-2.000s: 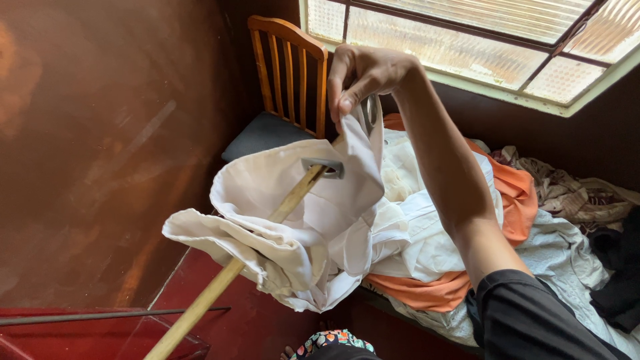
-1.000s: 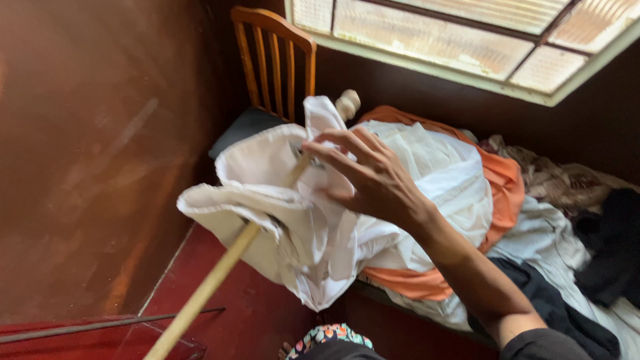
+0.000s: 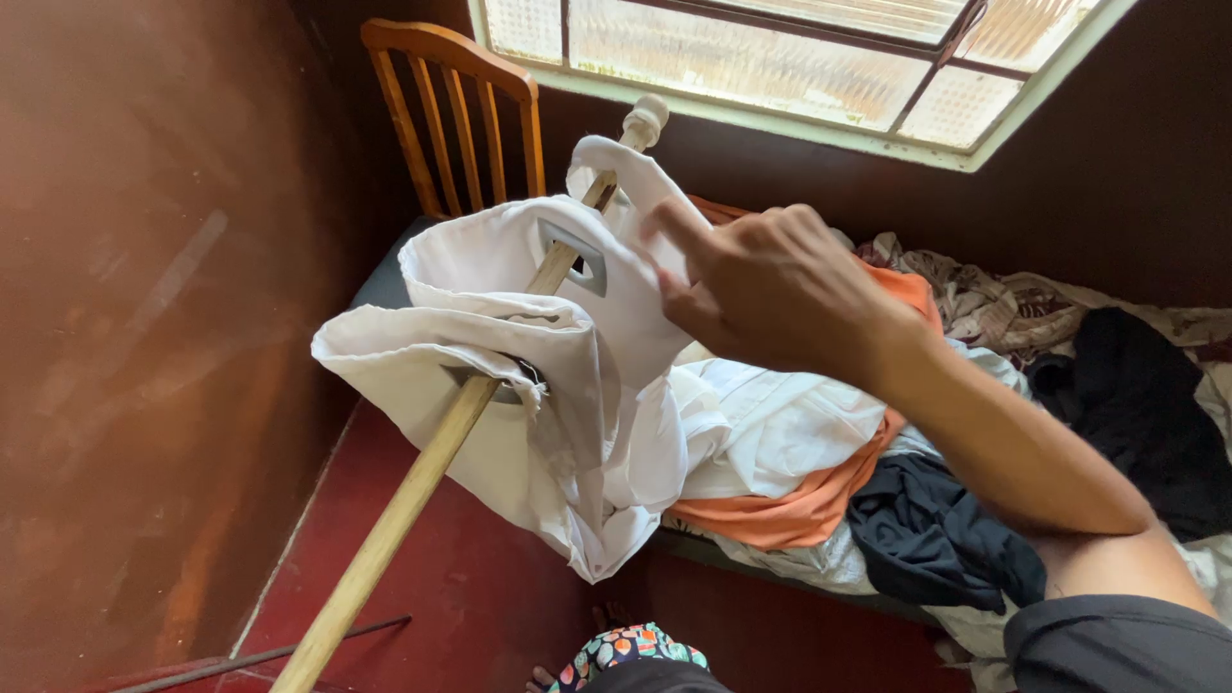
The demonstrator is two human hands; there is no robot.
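A wooden curtain rod (image 3: 414, 505) with a knob finial (image 3: 645, 120) slants up from the lower left. Threaded on it by its grommets is a white eyelet curtain (image 3: 481, 255), bunched in folds. One grey grommet (image 3: 577, 258) shows around the rod near the middle. The curtain's top edge also loops around the rod just below the finial. My right hand (image 3: 770, 279) is at the curtain's right side, thumb and index finger at the cloth near the rod's upper end; blur hides whether they pinch it. The curtain's lower part trails over the heap behind. My left hand is out of view.
A wooden chair (image 3: 452, 106) stands below the window (image 3: 770, 58). On a bed lie orange cloth (image 3: 789, 510), black clothes (image 3: 934, 529) and other rumpled fabric. A brown wall (image 3: 144, 289) rises at left. A thin dark rod (image 3: 289, 652) crosses above the red floor (image 3: 462, 577).
My right hand has moved down from the rod's upper end, where it covered the finial two seconds ago. The finial now shows, and the curtain's top edge has come around the rod near it.
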